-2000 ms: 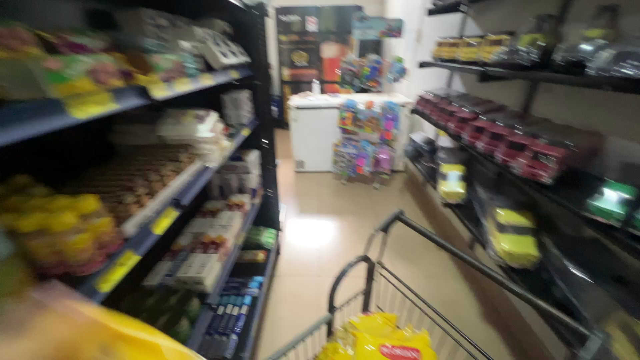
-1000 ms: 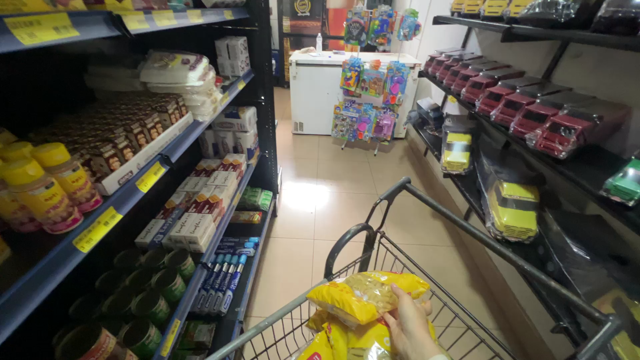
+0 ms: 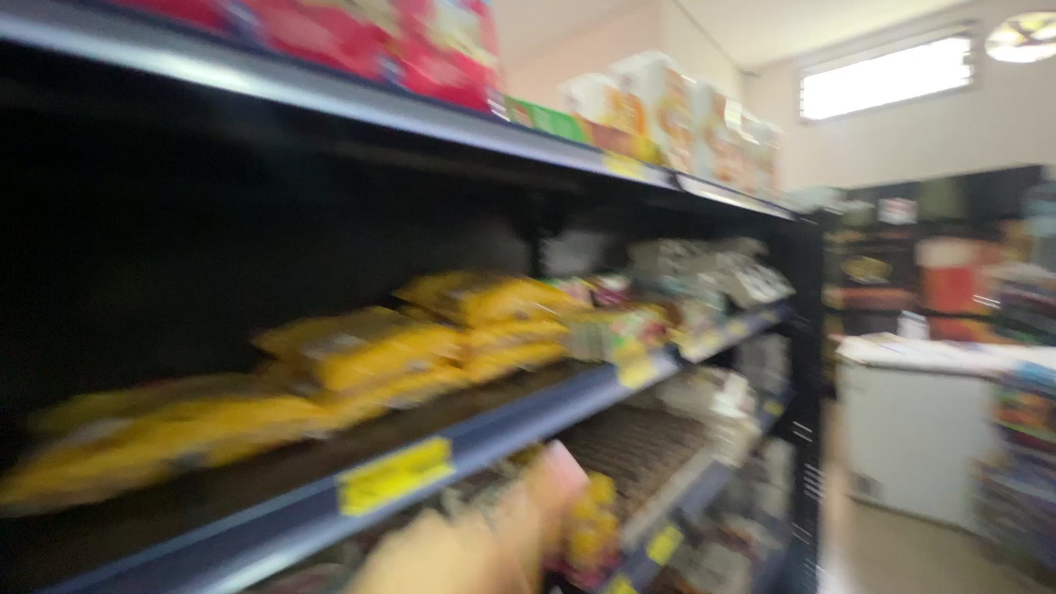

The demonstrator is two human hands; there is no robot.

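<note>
Blurred, a hand that looks like my left hand point(image 3: 487, 536) reaches up from the bottom edge, in front of a lower shelf, with a finger pointing up and right. It is just below the blue shelf edge point(image 3: 511, 421); whether it holds anything I cannot tell. On the shelf above it lie yellow plastic packets point(image 3: 388, 346), stacked in low piles. To the right of the hand are yellow-capped jars point(image 3: 590, 520) on the lower shelf. My right hand is out of view.
Red packets point(image 3: 445, 49) and white cartons point(image 3: 660, 99) stand on the top shelf. Small boxes and pale packs point(image 3: 734, 276) fill the shelf's far end. Beyond the black shelf end point(image 3: 808, 396) are a white chest freezer point(image 3: 916, 429) and a rack of hanging goods point(image 3: 1023, 462).
The view has swung left and up to the shelves; the cart is out of sight. One second ago a hand was on a yellow packet in the cart; now a hand is by the shelf.
</note>
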